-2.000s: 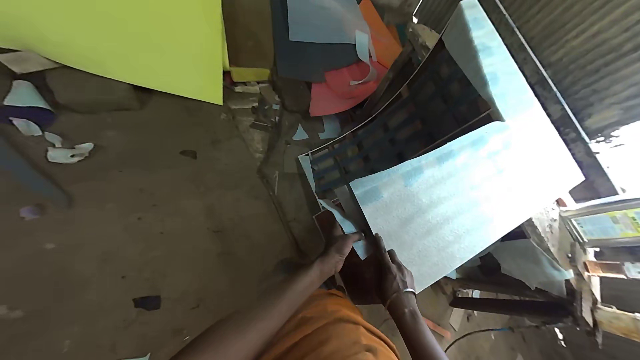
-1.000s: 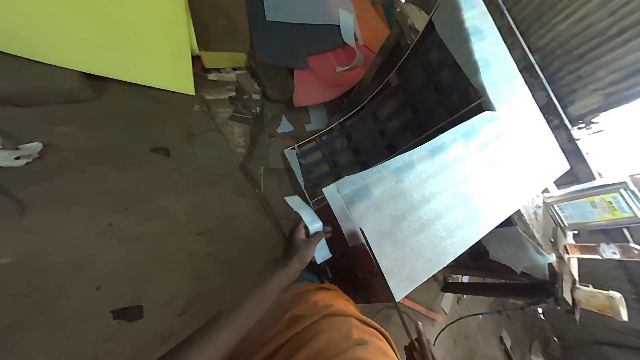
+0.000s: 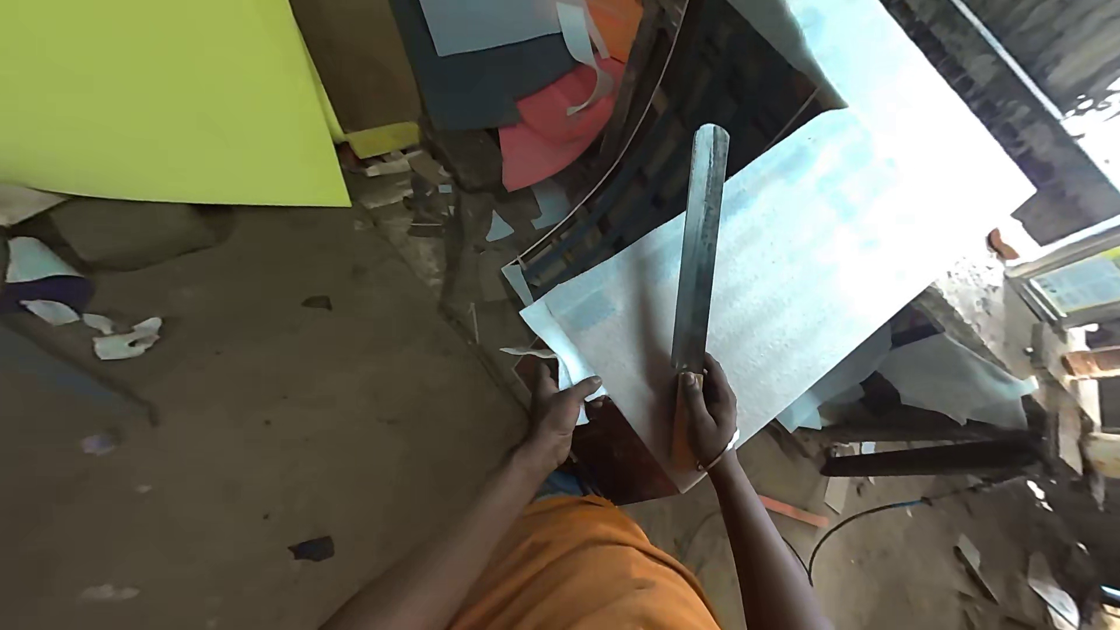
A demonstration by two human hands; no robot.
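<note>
Fingers wrapped round its lower end, my right hand (image 3: 710,404) holds a long flat metal blade (image 3: 700,227) upright over a pale blue-white sheet (image 3: 787,271). The blade looks like that of a large knife; whether its edge touches the sheet I cannot tell. My left hand (image 3: 560,407) pinches a narrow pale strip (image 3: 573,363) at the sheet's near left edge, thumb on top. The sheet lies across a frame with dark woven webbing (image 3: 647,188). Below the sheet's near corner shows a reddish-brown panel (image 3: 621,459).
A large yellow-green sheet (image 3: 175,105) spans the upper left. Pink material (image 3: 556,131) and dark grey material (image 3: 481,79) lie beyond the webbing. Scraps (image 3: 127,339) dot the floor at left. A dark bar (image 3: 927,457) and a cable (image 3: 840,525) are at right.
My right hand, low at the frame's edge a second ago, has come up over the sheet with the blade. My left hand has moved from a loose strip held off the sheet to the sheet's edge.
</note>
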